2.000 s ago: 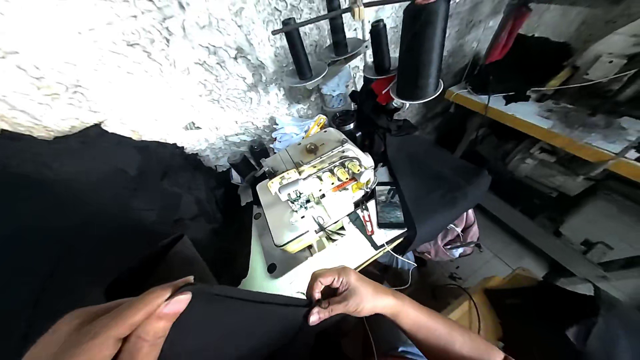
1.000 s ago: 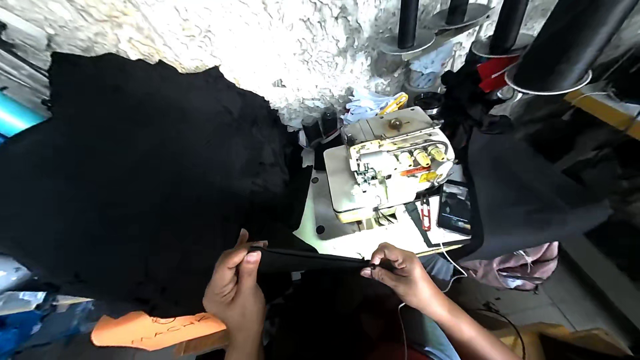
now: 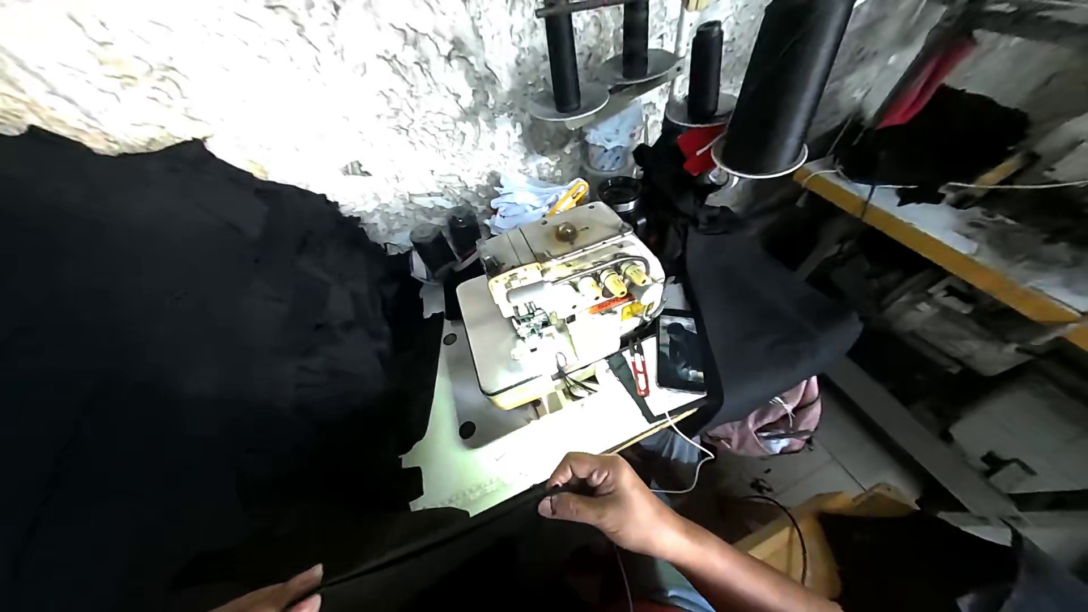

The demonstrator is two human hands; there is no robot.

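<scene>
My right hand (image 3: 599,501) pinches one end of a folded edge of black fabric (image 3: 442,537), just in front of the sewing table (image 3: 510,450). At the bottom left, my left hand (image 3: 285,592) holds the same edge between thumb and finger, partly cut off by the frame. The edge runs taut and slanting between the two hands. Beyond them stands an overlock sewing machine (image 3: 569,297), lit by its lamp. Red thread snips (image 3: 639,369) and a smartphone (image 3: 682,350) lie to the right of the machine.
A large heap of black fabric (image 3: 187,365) covers the left side. Thread cones (image 3: 769,85) stand on holders above the machine. More black cloth (image 3: 756,314) hangs at the table's right. A yellow-edged bench (image 3: 952,255) is at the right, and a white cable (image 3: 701,463) dangles below the table.
The view has swung a good deal since one second ago. The hands are farther apart than in both earlier frames, with a longer stretch of the black edge between them.
</scene>
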